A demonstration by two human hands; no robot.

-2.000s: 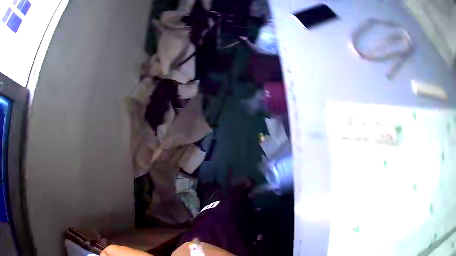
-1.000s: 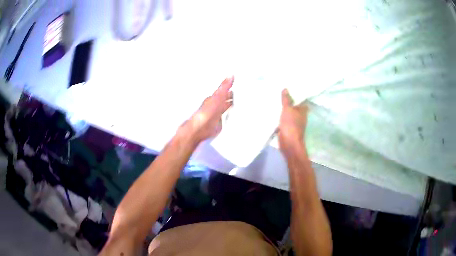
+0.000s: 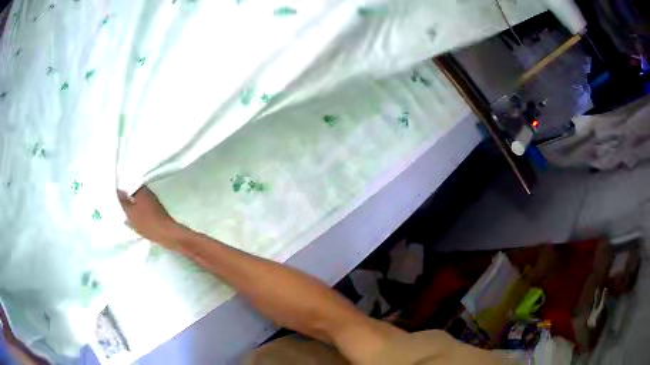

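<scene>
White printed fabric with small green sprigs (image 3: pixel 329 120) covers most of the table. My right hand (image 3: pixel 148 214) reaches in from the lower right and pinches the upper layer, which gathers into folds running up and right from the fingers. A flatter layer of the same print lies below the folds. A white-grey patterned block (image 3: pixel 110 332) lies at the fabric's lower left corner. My left hand cannot be made out; the lower left corner is blurred.
The bare table edge (image 3: pixel 370 214) runs diagonally. Past its right end are a brown wooden strip (image 3: pixel 485 117), a device with a white cylinder and red light (image 3: pixel 524 139), and a yellow-tan stick (image 3: pixel 550 60). A cluttered box (image 3: pixel 570 271) and scraps stand below.
The view has swung right along the table. My right hand now grips gathered fabric farther left in the picture. My left hand has gone from view. The phone and purple block are out of view.
</scene>
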